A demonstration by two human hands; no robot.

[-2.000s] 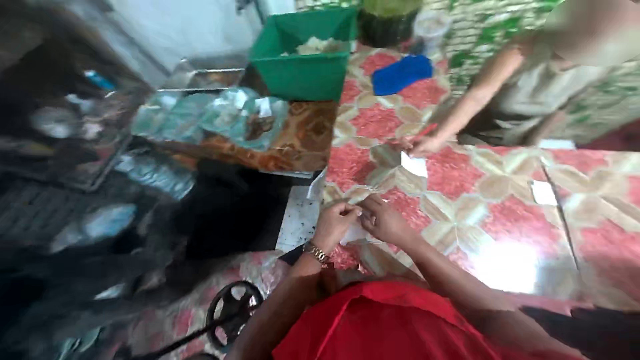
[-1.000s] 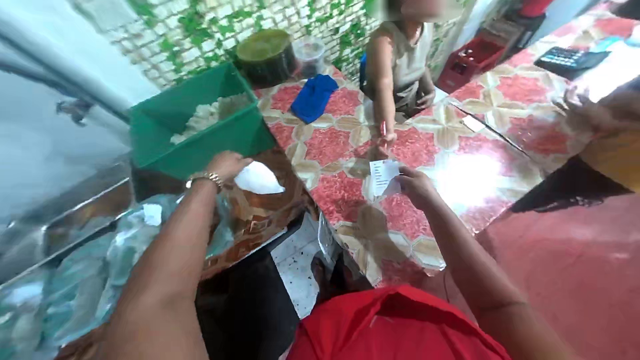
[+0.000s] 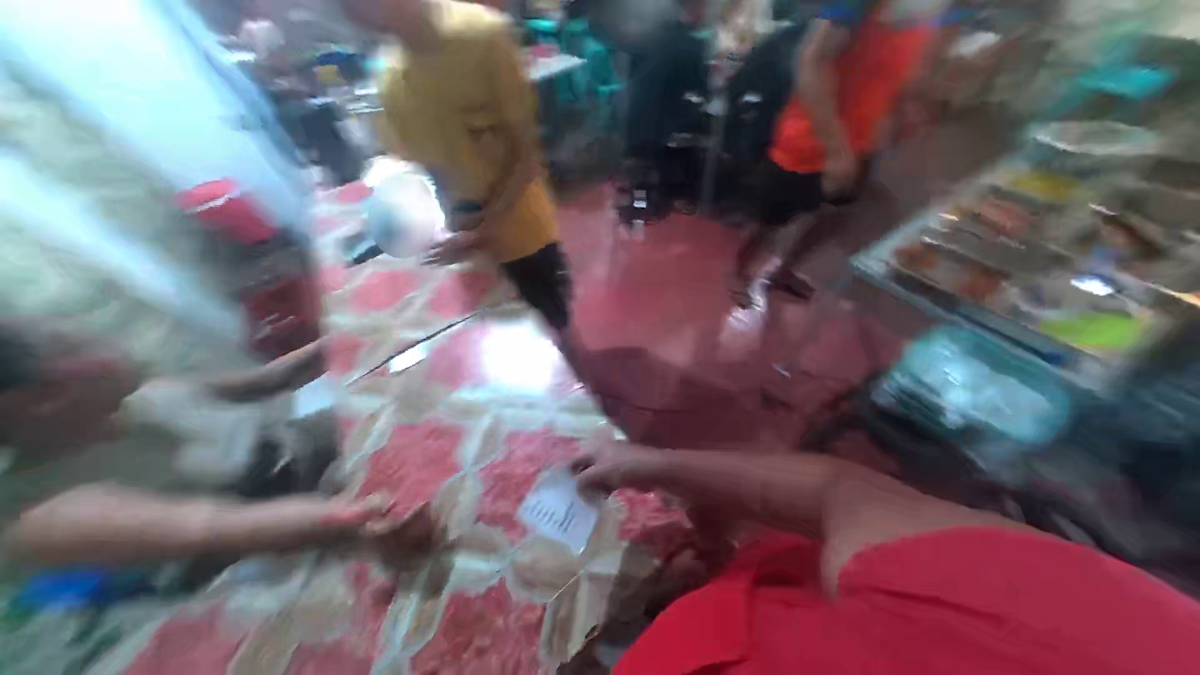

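Observation:
My right hand is over the tiled counter and pinches the edge of a small white paper slip that bears writing. The slip is just above or on the red and beige tiled counter; blur leaves this unclear. Left of it, another person's hand reaches across the counter, apart from mine. My left hand is out of view.
A person in a yellow shirt stands at the counter's far side; a person in orange stands farther off. At the right are a food display and a teal plastic-covered container. A blue cloth lies at lower left.
The view has swung far to the right. My left hand, which held a white bag or bundle by the green bin one second ago, has left the view. The slip is still in my right hand.

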